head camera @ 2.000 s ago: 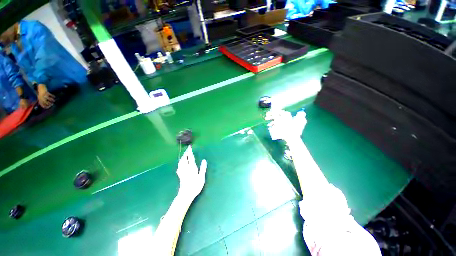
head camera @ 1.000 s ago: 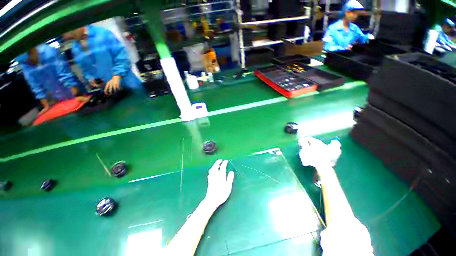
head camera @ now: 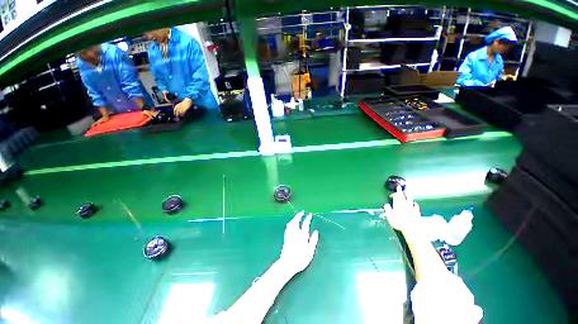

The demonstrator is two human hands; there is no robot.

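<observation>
Round black assemblies stand spaced on the green bench. One (head camera: 282, 193) lies just beyond my left hand (head camera: 299, 243), which is above the mat, fingers apart and empty. Another round black assembly (head camera: 395, 183) is at the fingertips of my right hand (head camera: 404, 214); the fingers touch or overlap it, and I cannot tell whether they grip it. A crumpled white cloth (head camera: 457, 227) lies right of my right hand. A round silver-and-black piece (head camera: 446, 255) lies beside my right wrist, partly hidden. Another round assembly (head camera: 156, 247) lies at the left.
Black foam trays (head camera: 539, 209) are stacked at the right. A red-edged parts tray (head camera: 405, 120) lies at the far side. A white post (head camera: 260, 117) has a small white meter (head camera: 282, 143) at its foot. People in blue coats (head camera: 179, 69) are across the bench.
The view has turned, so the scene sits differently. My right hand has moved off the white cloth to the round assembly beyond it. My left hand remains empty over the mat.
</observation>
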